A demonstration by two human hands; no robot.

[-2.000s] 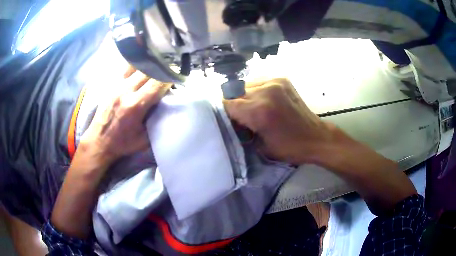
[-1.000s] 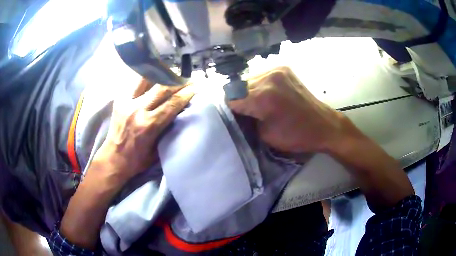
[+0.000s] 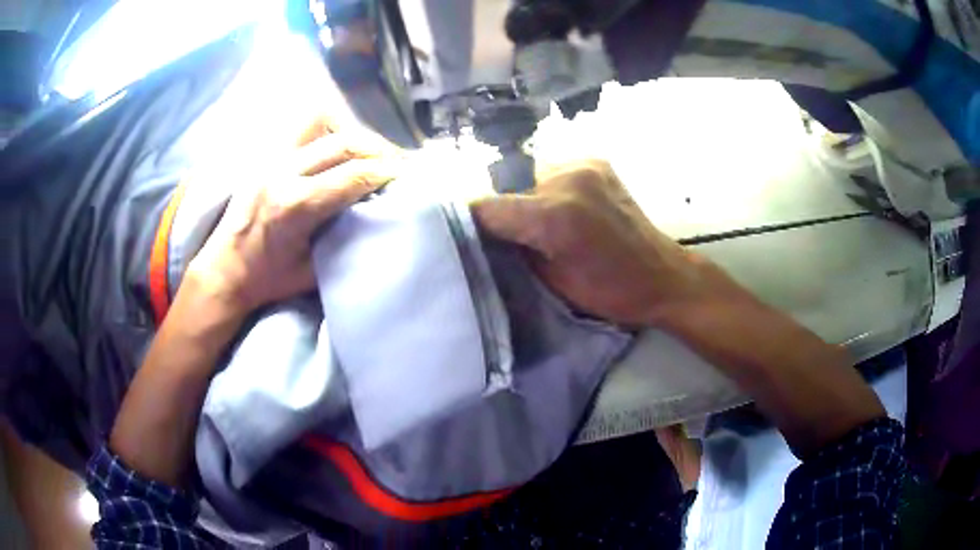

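A grey garment (image 3: 537, 419) with orange strips (image 3: 376, 496) lies over the machine bed and the front edge. A pale grey rectangular piece (image 3: 403, 322) lies on it between my hands, with a raised seam along its right side. My left hand (image 3: 269, 231) rests on the cloth at the piece's upper left, fingers towards the needle area. My right hand (image 3: 591, 242) is curled, fingertips pinching the cloth at the piece's upper right. The presser foot and needle are lost in glare under the machine head (image 3: 462, 64).
The white machine bed (image 3: 795, 269) extends right, with a ruler along its front edge. A barcode label (image 3: 947, 258) is at the right edge. Dark garment cloth (image 3: 65, 258) spreads left. A bright lamp glares at upper left.
Since one second ago, my left hand and the pale piece have shifted left and the piece slightly up. My right hand has moved slightly left and still pinches the cloth. The view has shifted a little.
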